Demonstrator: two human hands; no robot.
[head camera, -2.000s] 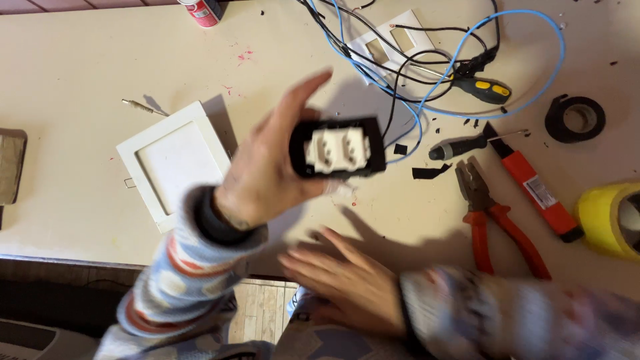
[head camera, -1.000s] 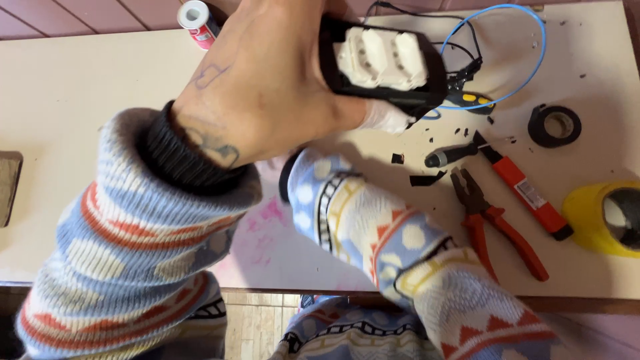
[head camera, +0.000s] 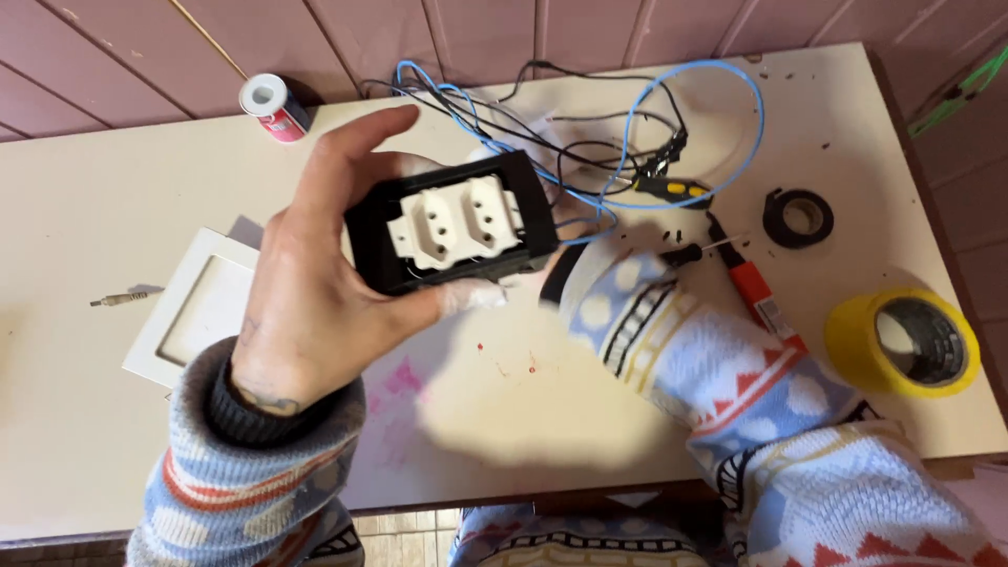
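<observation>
My left hand (head camera: 315, 260) grips a black electrical box (head camera: 535, 205) above the table, fingers over its far side and a white-coated thumb along its near side. Inside the box sits a white double socket module (head camera: 459, 223), its holes facing me. My right hand (head camera: 575, 216) lies behind the box, mostly hidden by it, so its fingers and what they touch do not show clearly. Blue and black wires (head camera: 630, 142) run from near the box's right side across the back of the table, close to a black and yellow screwdriver (head camera: 673, 191).
A white square frame (head camera: 185, 315) and a small tool or plug (head camera: 126, 298) lie left. A red and white can (head camera: 274, 110) stands near the wall. Black tape (head camera: 798, 219), yellow tape (head camera: 902, 341), a red utility knife (head camera: 760, 299) and a dark-handled screwdriver (head camera: 685, 254) are right.
My right hand has moved from the table's near edge to behind the box. The box stays in my left hand. The red-handled pliers seen before are now hidden behind my right sleeve.
</observation>
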